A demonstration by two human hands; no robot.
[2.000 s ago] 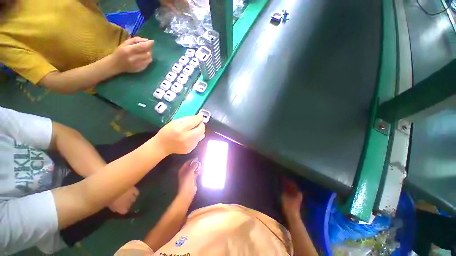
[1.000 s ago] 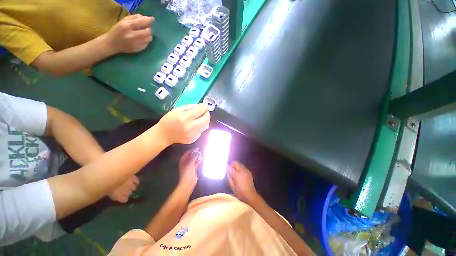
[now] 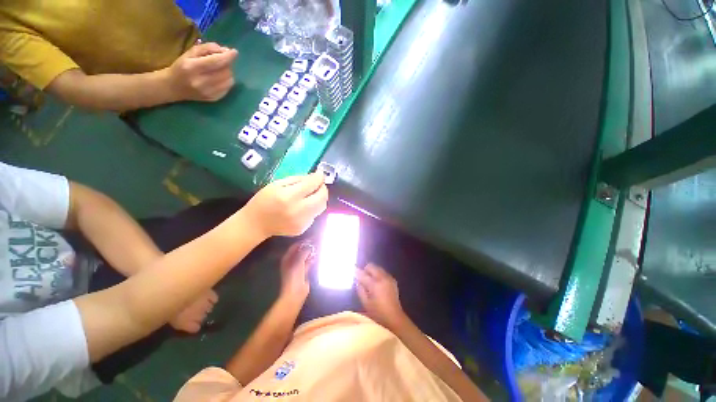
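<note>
A glowing white-purple rectangle, which looks like a smartphone [image 3: 339, 251], is at my lap below the belt end. My left hand [image 3: 294, 271] is beside its left edge, fingers closed on a small pale ring-like housing [image 3: 308, 250], blurred by glare. My right hand [image 3: 379, 290] is at the rectangle's lower right edge, fingers bent; glare hides whether it grips anything. A neighbour's hand from the left [image 3: 292, 206] pinches a square white housing [image 3: 327, 173] at the belt corner.
Dark conveyor belt [image 3: 487, 133] ahead with green side rail [image 3: 585, 290]. On the left, a green side table [image 3: 196, 133] bears laid-out housings [image 3: 267, 139], stacked housings [image 3: 328, 78] and clear plastic [image 3: 294, 27]. A person in yellow sits there. Blue waste bin [image 3: 514, 345] at lower right.
My right hand has come in from the far right to the glowing rectangle's side. My left hand stays at its left edge. The view has shifted slightly.
</note>
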